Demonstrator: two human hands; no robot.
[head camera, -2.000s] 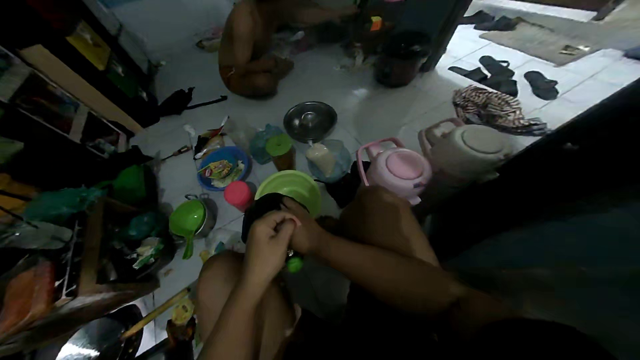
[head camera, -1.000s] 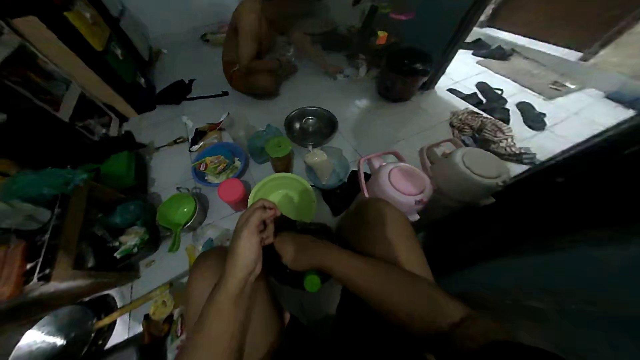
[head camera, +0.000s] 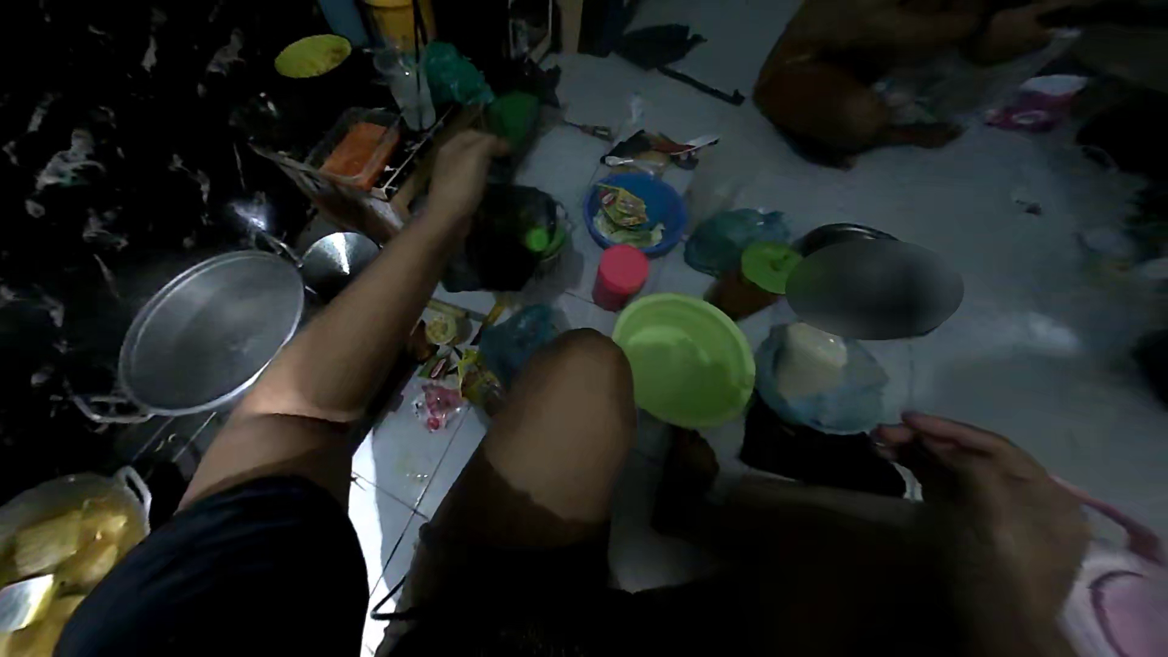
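My left hand (head camera: 461, 173) reaches to the upper left beside a wooden crate, fingers curled; whether it holds anything cannot be seen. Just below it lies a dark, bag-like bundle (head camera: 502, 237) with a green round part. At the lower right, my right hand (head camera: 999, 502) has its fingertips close together near a clear plastic bag with pale contents (head camera: 817, 374); a grip is unclear. A light green basin (head camera: 684, 360) stands on the floor between the hands, near a pink-lidded container (head camera: 621, 276) and a green-lidded container (head camera: 768, 269). A blurred grey round metal dish (head camera: 876, 287) is behind the bag.
A large metal pan (head camera: 214, 333) is at left, above a pot of yellowish food (head camera: 64, 538). An orange block in a clear tub (head camera: 360, 155) is by the crate. A blue basin (head camera: 675, 214) holds packets. A person (head camera: 835, 82) sits at the upper right. A pink jug (head camera: 1127, 593) is beside my right hand.
My hands were together over my lap with a dark bundle; they are now far apart, left hand to the upper left, right hand to the right. The view has swung left.
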